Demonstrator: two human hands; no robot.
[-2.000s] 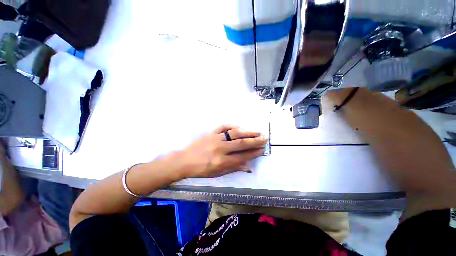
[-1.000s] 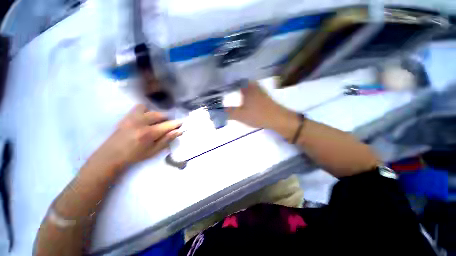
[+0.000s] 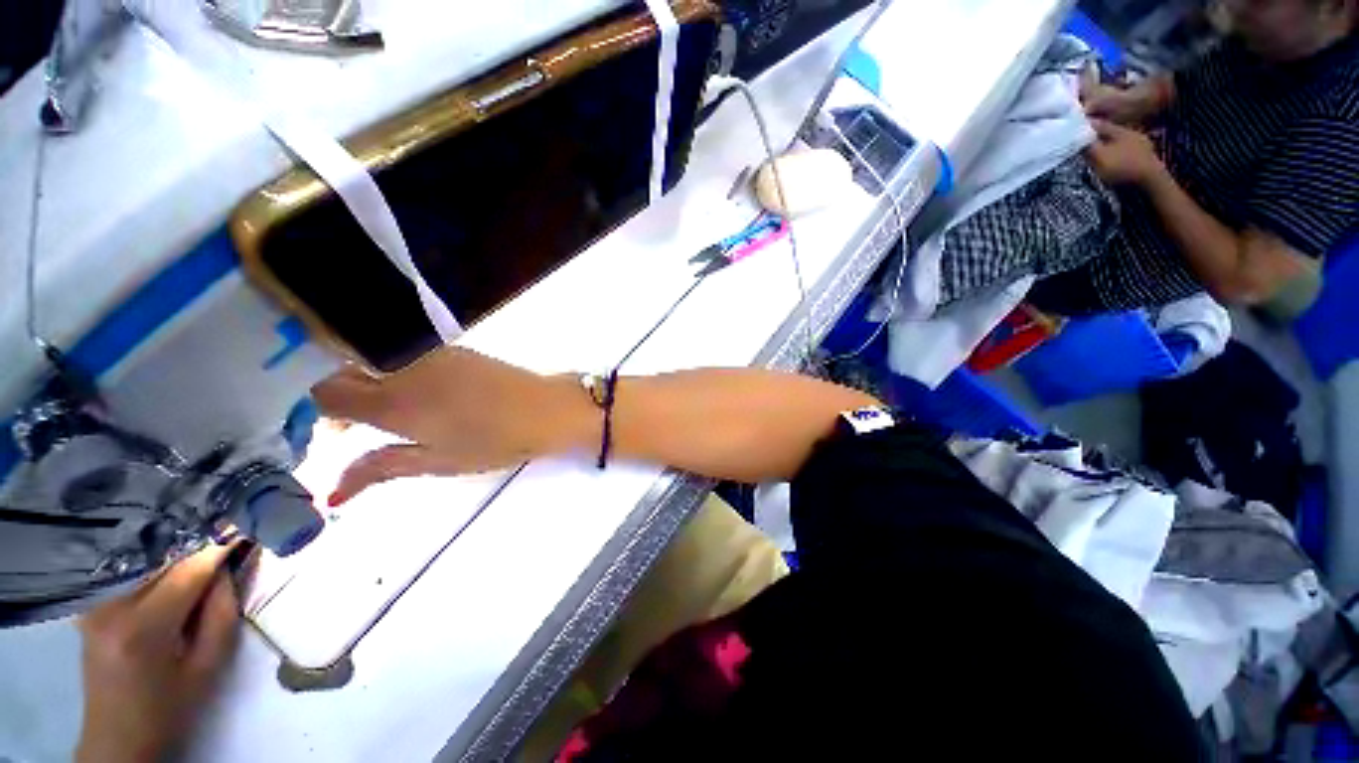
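Note:
The white sewing machine head [image 3: 179, 239] with a blue stripe fills the upper left. A grey-blue knob [image 3: 280, 516] sits low on it. My left hand [image 3: 161, 648] is at the lower left below the machine head, fingers bent; its fingertips are partly hidden, and I cannot tell whether it holds anything. My right hand [image 3: 432, 418] is over the machine bed [image 3: 380, 574], right of the knob, thumb and fingers apart, with nothing visible in it. No fabric can be made out under the hands on the glare-white surface.
A phone-like device [image 3: 492, 194] is strapped to the machine head with white bands. Pink-and-blue snips [image 3: 742, 245] and a pale round object [image 3: 805, 179] lie beyond it. A measuring tape [image 3: 559, 641] edges the table. At right are a person [image 3: 1252, 164], blue bins [image 3: 1095, 358] and cloth piles [image 3: 1103, 514].
The view has swung right, bringing the phone-like device, snips and other person into clear sight. My right hand, earlier behind the machine head, now shows beside the knob with fingers spread.

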